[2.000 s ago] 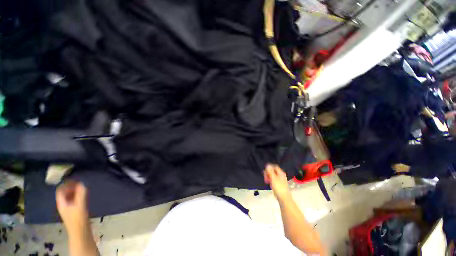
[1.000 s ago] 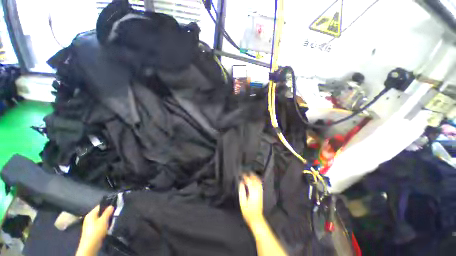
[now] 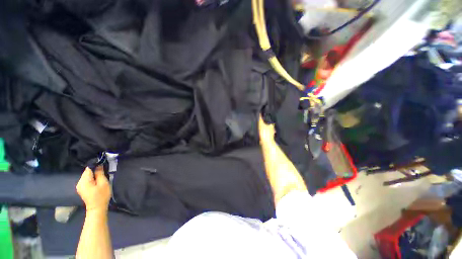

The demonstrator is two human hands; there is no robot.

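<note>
A black garment lies spread over the table in front of me, with a white label at its left end. My left hand is closed on that end of the garment, beside the label. My right hand is on black cloth at the right; its fingers are partly hidden by the cloth, and it seems to grip a fold. The grey padded arm points left from under the garment.
A large heap of black garments fills the back. Tan hoses hang at the upper right above a red-edged tray. A beige block lies below the padded arm. A red crate stands at the lower right, near dark garments.
The view has tipped down. My right hand has reached out to the cloth at the right. My left hand stays at the label end of the black garment, which is now stretched flatter.
</note>
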